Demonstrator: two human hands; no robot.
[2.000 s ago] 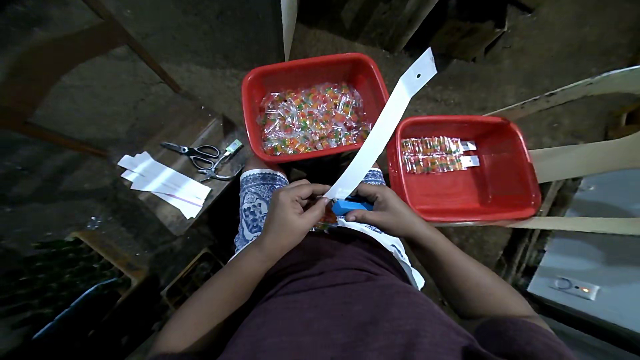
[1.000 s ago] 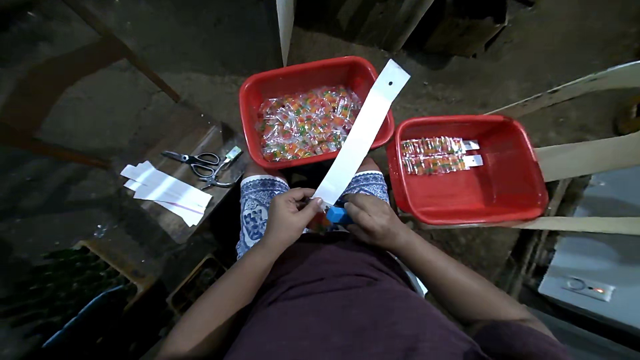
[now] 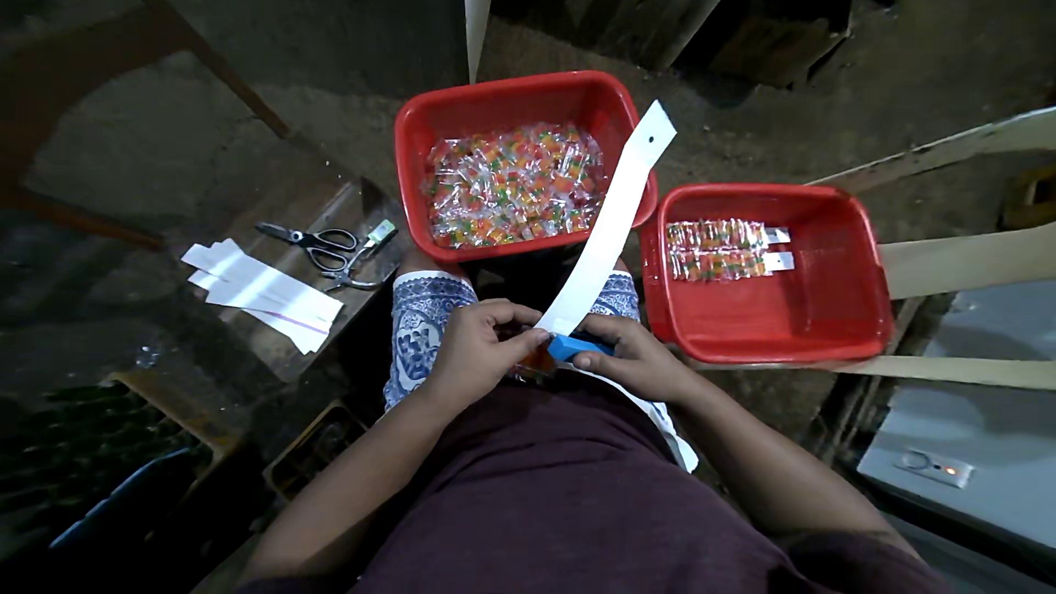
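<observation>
My left hand [image 3: 491, 346] pinches the lower end of a long white paper strip [image 3: 609, 227], which has a hole near its top and rises over the rim of a red plastic basin [image 3: 404, 157]. My right hand [image 3: 639, 359] grips a blue stapler [image 3: 569, 347] against that lower end. A small wrapped candy packet [image 3: 538, 363] shows partly beneath my fingers. The basin holds a heap of clear-wrapped colored candies [image 3: 516, 186]. In a second red basin [image 3: 767, 356] at the right lie candy packets in rows on white strips [image 3: 718, 249].
On a wooden stool [image 3: 276, 351] at the left lie several white paper strips [image 3: 264, 289], black-handled scissors [image 3: 318, 243] and another metal cutting tool [image 3: 355, 268]. A power strip [image 3: 936, 468] with a lit lamp is at the lower right. A crate [image 3: 330, 445] stands low at the left.
The strip's upper end has swung left, then back to the right with a bend near its top. Both hands stay together at its lower end.
</observation>
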